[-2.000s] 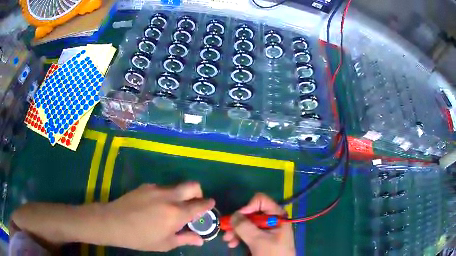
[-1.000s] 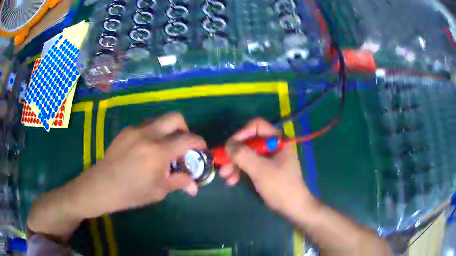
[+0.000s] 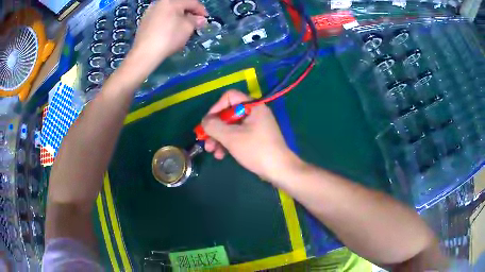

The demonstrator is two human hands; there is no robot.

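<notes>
My right hand [image 3: 239, 130] holds the red test probe [image 3: 223, 119], which has a blue spot, over the mat. Its tip is up and to the right of the contact base. The round brass-silver contact base [image 3: 171, 166] lies on the dark green mat, and no part shows on it. My left hand [image 3: 178, 21] is over the blister tray [image 3: 175, 69] behind the mat, fingers bent near the round pockets. Whether it holds a part cannot be told. Round parts with silver rings [image 3: 97, 49] sit in the tray.
A second clear tray [image 3: 372, 114] with several round parts lies at right. Red and dark leads [image 3: 303, 69] run past the red patch [image 3: 332, 24]. Dot sheets [image 3: 57, 119] and an orange fan [image 3: 18, 58] are at left. A green label [image 3: 199, 258] is near the front edge.
My left hand has left the contact base and reached forward to the tray. The part it held there is gone from the base. My right hand still holds the probe, now away from the base.
</notes>
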